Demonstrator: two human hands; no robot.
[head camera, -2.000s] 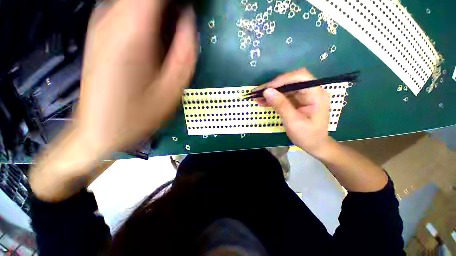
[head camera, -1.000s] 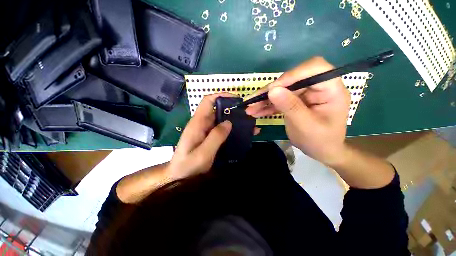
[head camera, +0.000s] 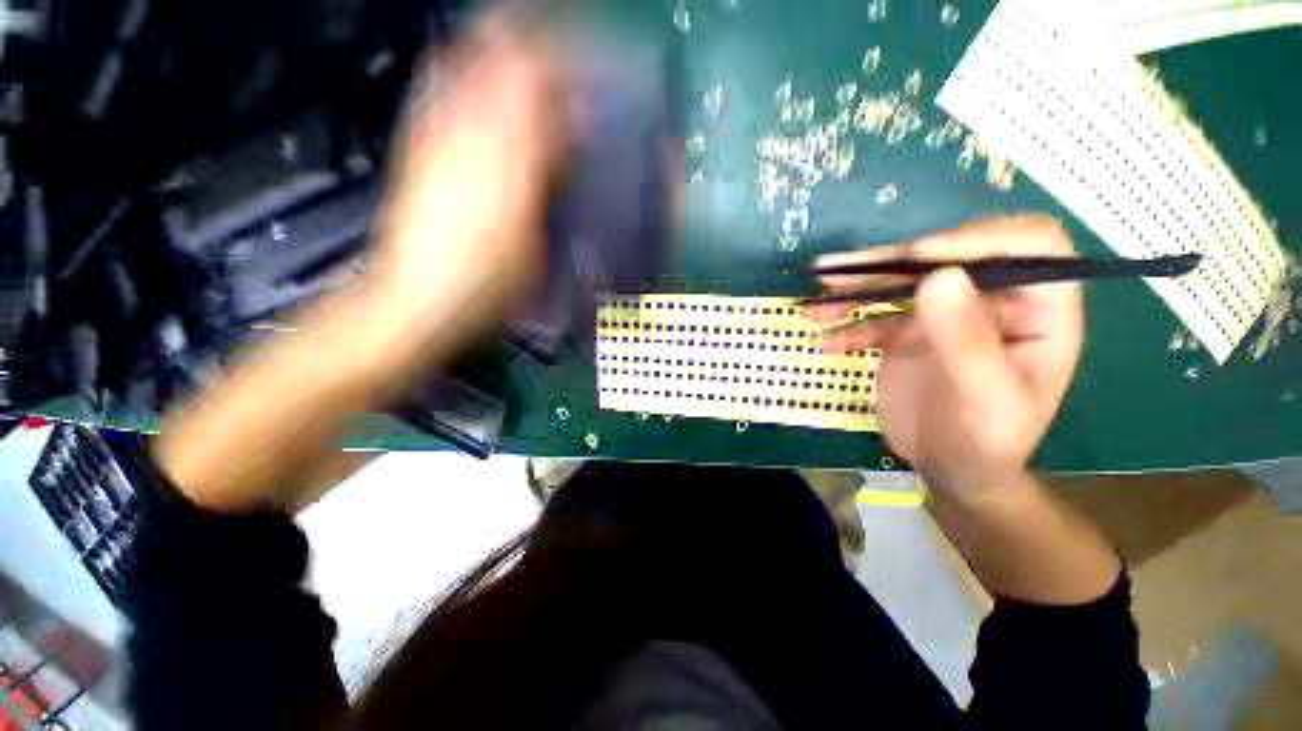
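Note:
My left hand (head camera: 478, 179) is blurred, raised over the left part of the mat. A dark oblong housing (head camera: 617, 157), also blurred, is at its fingers and appears held; the grip itself is unclear. My right hand (head camera: 985, 357) holds black tweezers (head camera: 1057, 269), their tips pointing left above the dot sheet. The cream-yellow dot sheet (head camera: 728, 357) lies near the bench's front edge, its right end hidden by my right hand. More black housings (head camera: 271, 236) lie heaped at the left, blurred.
Small pale rings (head camera: 814, 150) are scattered on the green mat (head camera: 757, 264) behind the dot sheet. Spare dot sheets (head camera: 1128, 164) lie at the right. The bench's front edge curves across below the sheet. A dark ribbed tray (head camera: 89, 493) is below the bench at the left.
My left hand, which held a housing upright beside the dot sheet, has moved up and left, away from the tweezers. The right hand keeps the tweezers, now more level. The view has shifted.

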